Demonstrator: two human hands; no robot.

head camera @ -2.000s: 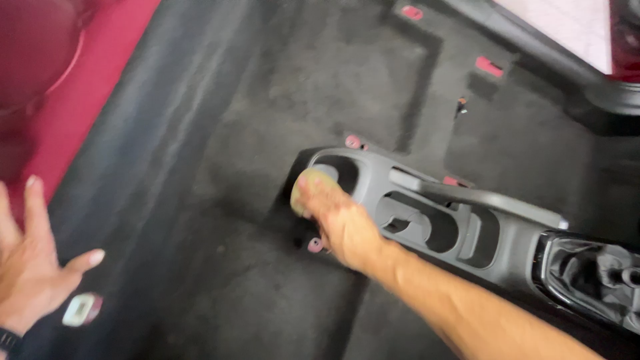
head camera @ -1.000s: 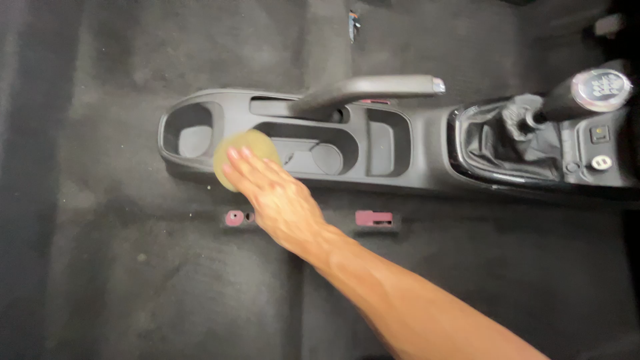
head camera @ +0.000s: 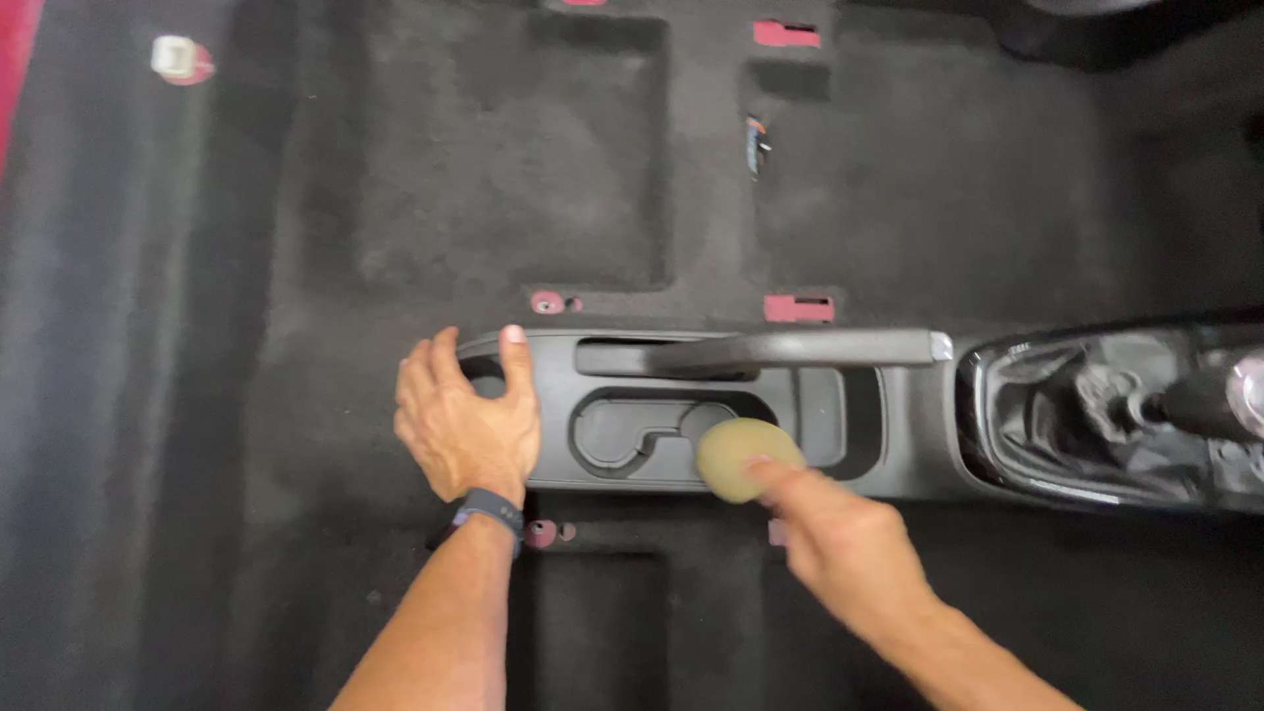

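Observation:
My left hand (head camera: 469, 420), with a dark band on the wrist, rests over the rear end of a grey plastic centre console (head camera: 553, 410), partly covering a round cup holder (head camera: 484, 377). Its fingers curve over the far edge, thumb apart. My right hand (head camera: 839, 533) grips a round, yellow-green pad (head camera: 746, 457), perhaps a sponge, at the near edge of the console beside the moulded middle tray (head camera: 617, 434). Whether the pad touches the plastic I cannot tell. The handbrake lever (head camera: 820, 349) lies along the console's far side.
Dark carpet (head camera: 504, 148) surrounds the console. Red metal seat mounts (head camera: 798, 308) show through it on both sides. A small wiring connector (head camera: 755, 146) pokes out beyond the handbrake. To the right are the gear lever boot (head camera: 1096, 395) and knob (head camera: 1249, 390). A white piece (head camera: 175, 57) sits upper left.
My left hand, out of view a second ago, now lies on the console's rear end. The right hand has moved the pad forward along the console, away from the rear cup holder.

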